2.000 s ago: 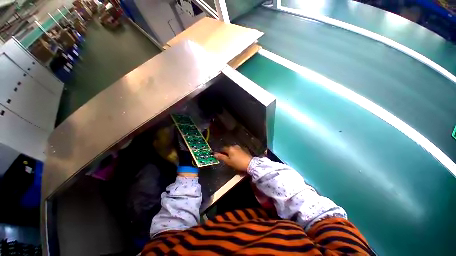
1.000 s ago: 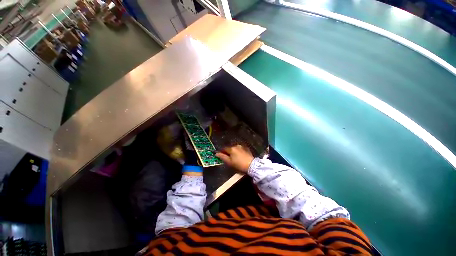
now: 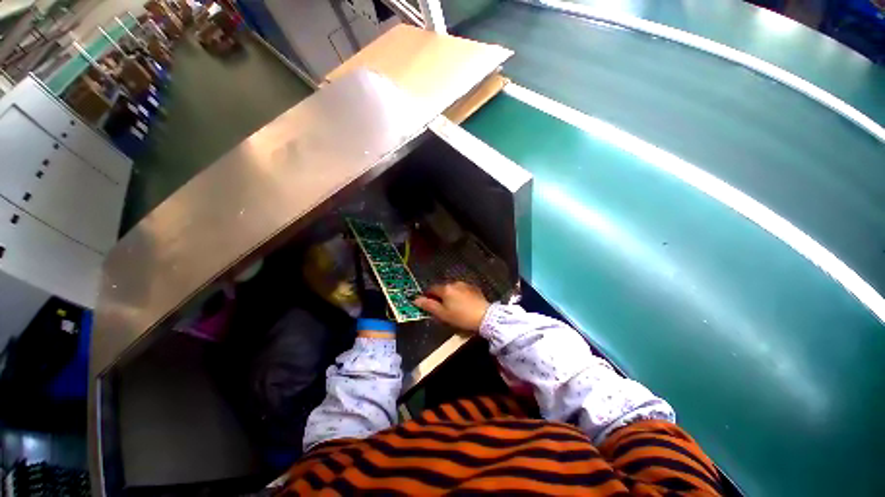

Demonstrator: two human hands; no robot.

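Observation:
A long narrow green PCB panel (image 3: 384, 264) with pale yellow edges is held tilted over the open metal-sided box. My left hand (image 3: 367, 303), dark-covered with a blue band at the wrist, is at the panel's left side and under it; its fingers are mostly hidden by the panel and shadow. My right hand (image 3: 454, 305), bare, is curled at the panel's near right end, fingertips at its edge. A small dark tool may be in it, but it is too hidden to tell.
The box's metal wall (image 3: 485, 160) stands right of the panel. Yellowish and dark crumpled bags (image 3: 330, 277) lie inside the box. Tan cardboard sheets (image 3: 417, 58) lie beyond it. A green surface with white edges (image 3: 621, 243) runs along the right. White cabinets (image 3: 63, 184) stand at far left.
The panel and my left wrist have shifted slightly right in view since the earliest frame. My right hand stays at the panel's near end with small finger movements.

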